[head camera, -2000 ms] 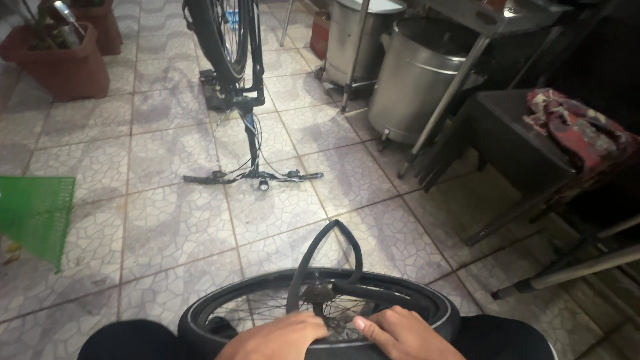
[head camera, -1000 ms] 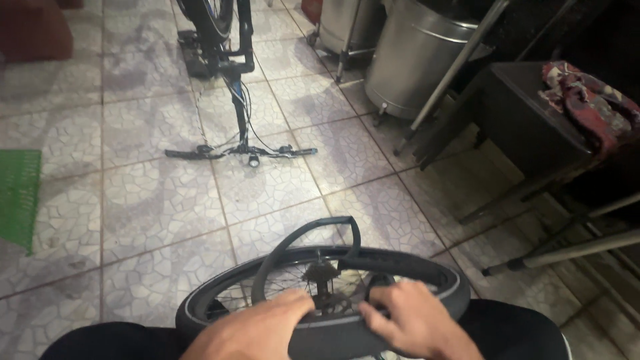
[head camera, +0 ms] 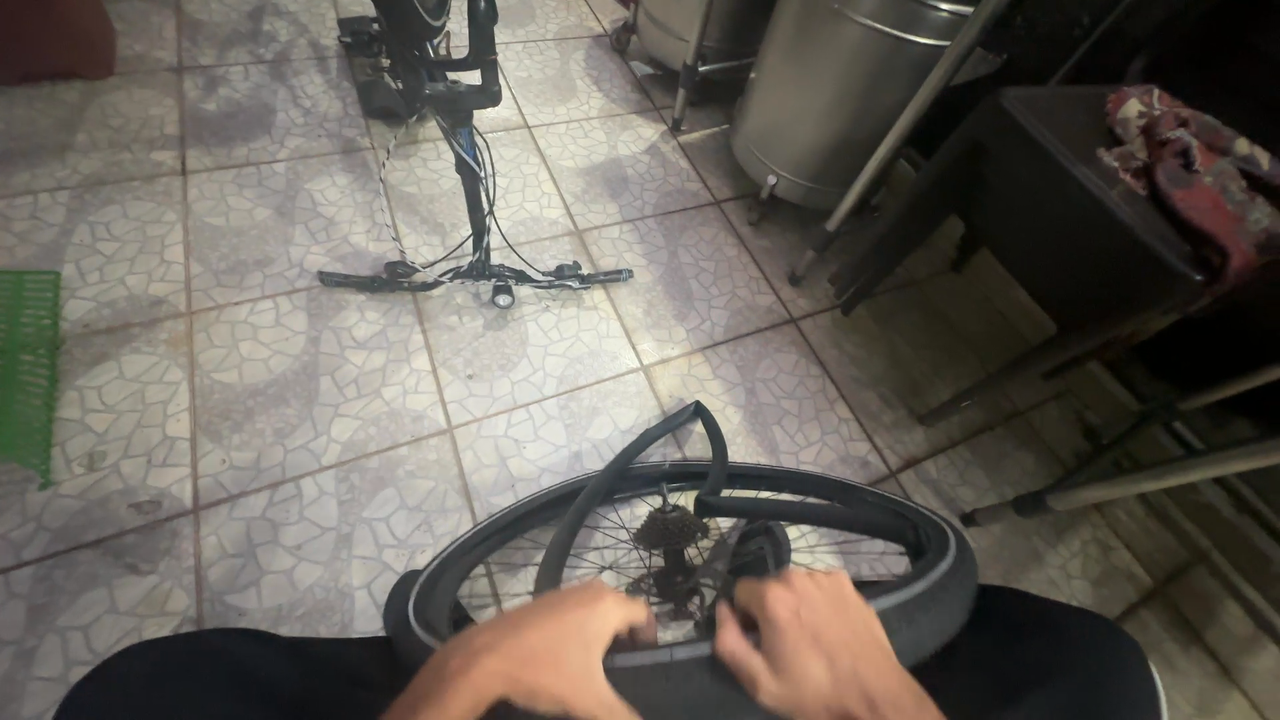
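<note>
A bicycle wheel with its black tire (head camera: pixel 930 620) lies tilted across my lap, its cassette (head camera: pixel 670 527) near the middle of the spokes. A black inner tube (head camera: pixel 620 465) loops up out of the wheel in a bent arch, and part of it lies along the rim at the right. At the near side of the tire are both hands: my left hand (head camera: pixel 545 650) rests over the rim and tire, and my right hand (head camera: pixel 805 640) grips at the tire edge just right of it, fingers curled. The fingertips are partly hidden inside the rim.
An upside-down bicycle rests with its handlebar (head camera: pixel 480 280) on the tiled floor ahead. Metal pots (head camera: pixel 820 100) stand beyond it at the right. Nearer is a dark stool (head camera: pixel 1080 200) with a patterned cloth (head camera: pixel 1190 170). A green plastic basket (head camera: pixel 25 370) is at the left edge.
The inner tube's loop has changed shape, now peaking in a sharper bend than a second ago. My hands stay at the near side of the tire. The view has tilted downward.
</note>
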